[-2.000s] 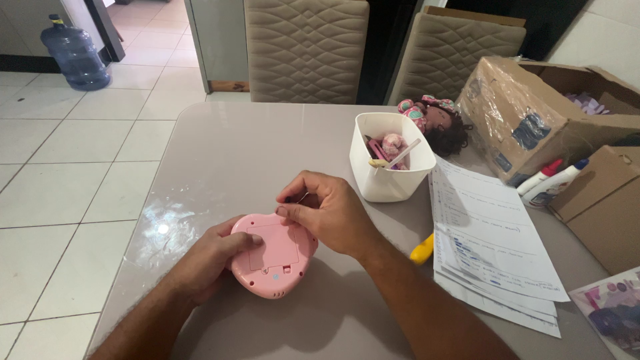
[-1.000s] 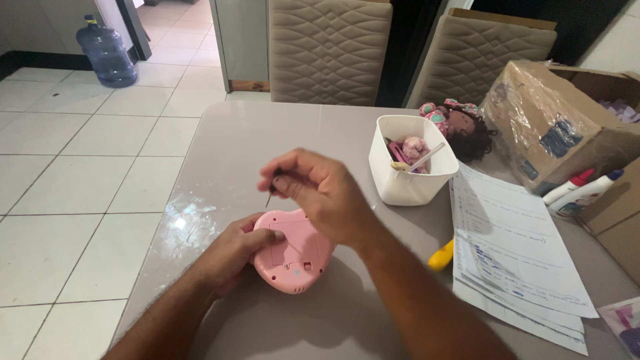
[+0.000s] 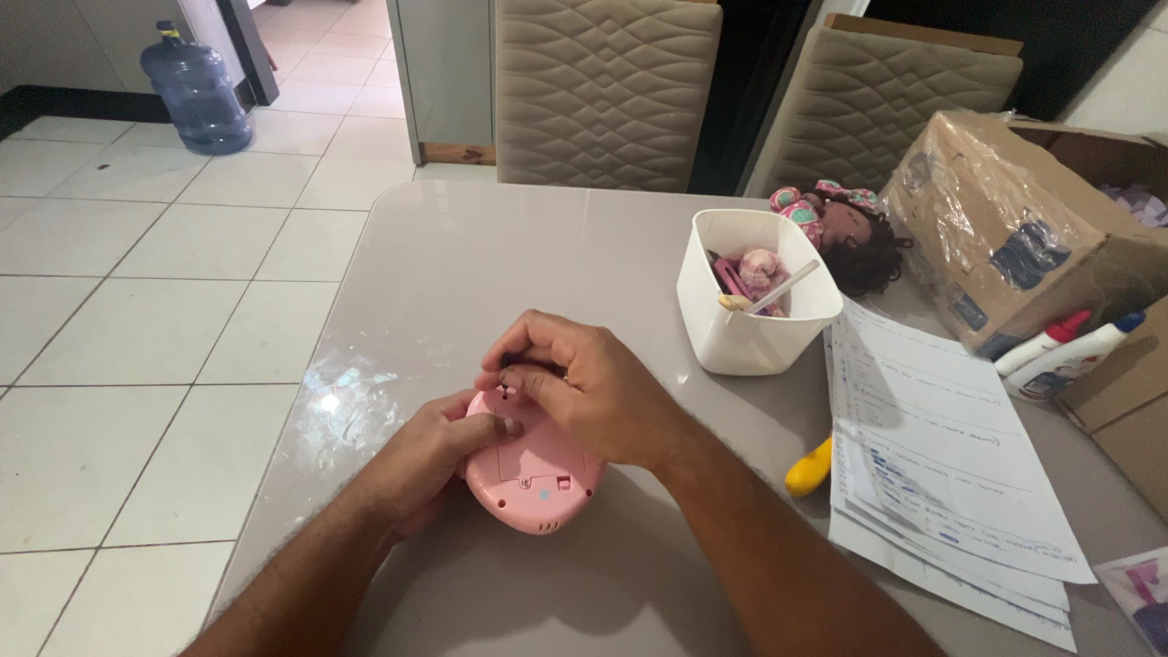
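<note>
A pink plastic heart-shaped device (image 3: 538, 465) is held back side up over the table, with its battery cover and screw holes showing. My left hand (image 3: 447, 452) grips its left edge, the thumb pressed on the back. Between the thumb and fingers of my right hand (image 3: 575, 383) is a small screwdriver with a dark handle (image 3: 511, 361); its tip meets the device's upper left part, at a screw hole. My right fingers partly hide the handle.
Right of my hands stand a white plastic bin (image 3: 744, 342) with small items, a doll (image 3: 844, 233), handwritten sheets (image 3: 940, 456), a yellow handle (image 3: 809, 467), glue bottles (image 3: 1072, 351) and a cardboard box (image 3: 995, 219). Two padded chairs (image 3: 607, 91) stand behind the table (image 3: 474, 246).
A second ago my right hand held the screwdriver raised above the device's upper left; it has since come down so the tip meets the back. My left hand keeps its hold.
</note>
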